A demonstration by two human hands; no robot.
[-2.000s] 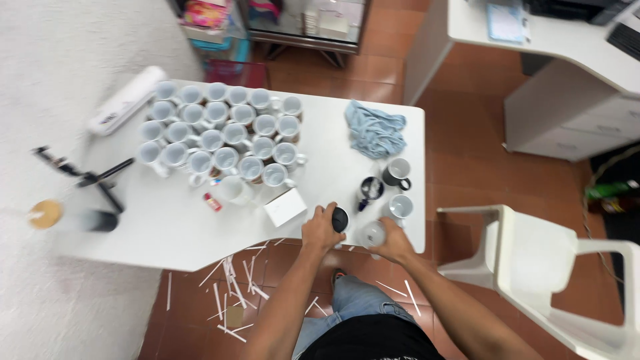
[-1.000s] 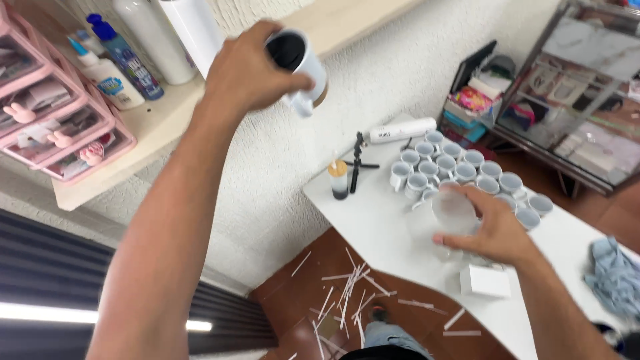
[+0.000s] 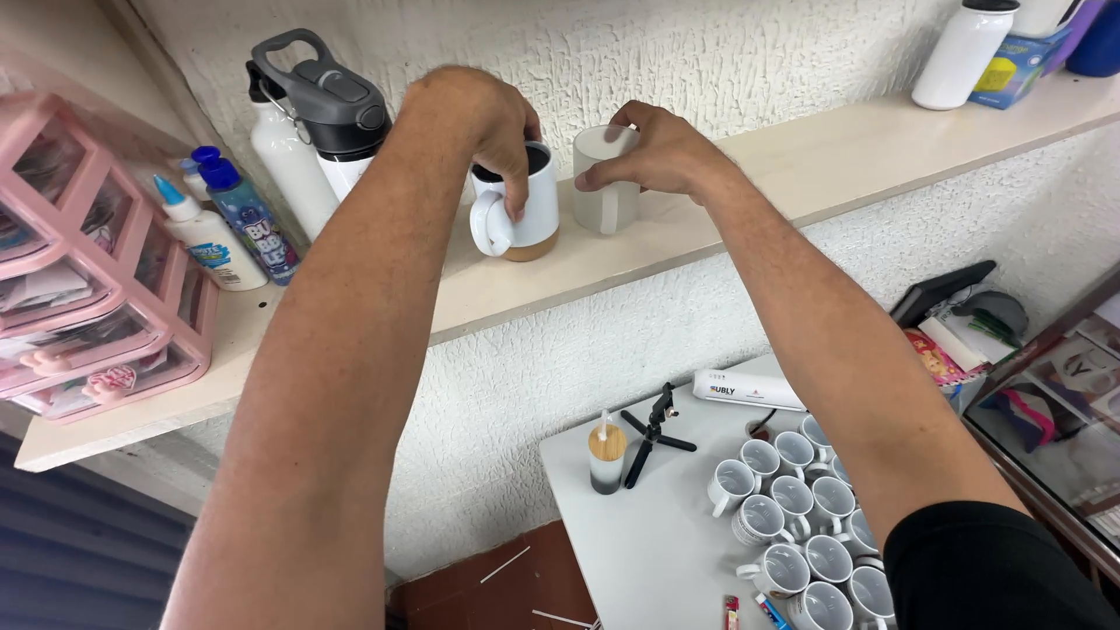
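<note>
My left hand grips from above a white mug with a black lid and a cork base, whose handle points toward me. The mug is at the wooden wall shelf. Just right of it, my right hand has its thumb and fingers around the rim of a frosted glass mug, also at the shelf. Whether either mug bears its full weight on the shelf cannot be told. The two mugs stand upright, a small gap apart.
Left on the shelf are a pink drawer unit, a glue bottle, a blue bottle and a black-lidded bottle. A white bottle stands far right. Below, a white table holds several mugs, a tumbler and a mini tripod.
Both mugs were over the table two seconds ago. My hands have carried them up to the shelf, the frosted one following from above the table mugs. The view has swung to the shelf.
</note>
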